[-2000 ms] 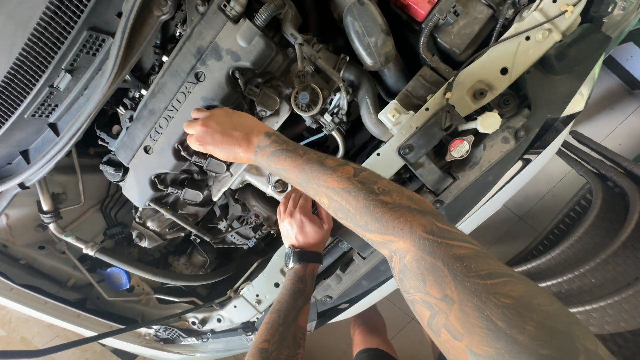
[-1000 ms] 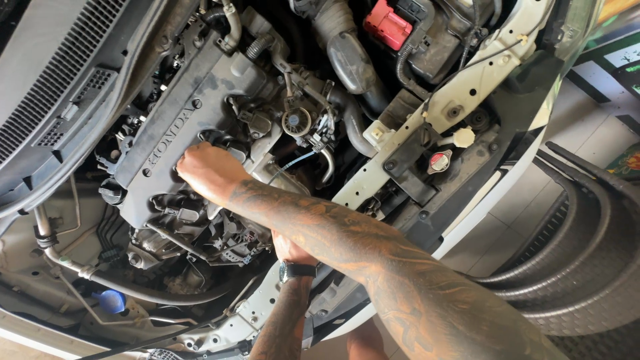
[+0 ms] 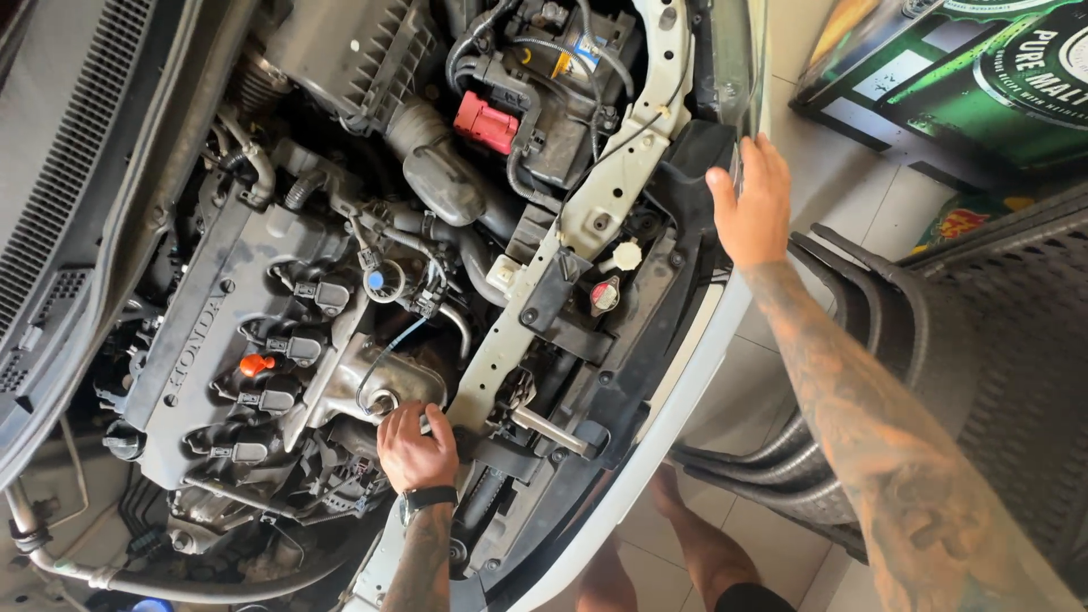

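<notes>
My left hand (image 3: 416, 450), a watch strap on its wrist, reaches over the cream radiator support bar (image 3: 501, 357) beside the metal exhaust heat shield (image 3: 382, 374). Its fingers are bent and partly hidden, so what they hold cannot be told. My right hand (image 3: 755, 202) rests at the front edge of the car, thumb apart from the fingers, near the black plastic trim. Across the engine lies the Honda valve cover (image 3: 195, 340), with an orange dipstick handle (image 3: 257, 365) and ignition coils (image 3: 293, 347) along it.
A battery (image 3: 552, 110) with a red terminal cover (image 3: 485, 122) sits near the air filter box (image 3: 340, 51). The radiator cap (image 3: 604, 295) is close to the front edge. Stacked dark plastic chairs (image 3: 935, 340) and a green printed box (image 3: 960, 93) stand outside the car.
My right hand has moved from the valve cover to the car's front edge, uncovering the orange handle. My left hand is still near the heat shield.
</notes>
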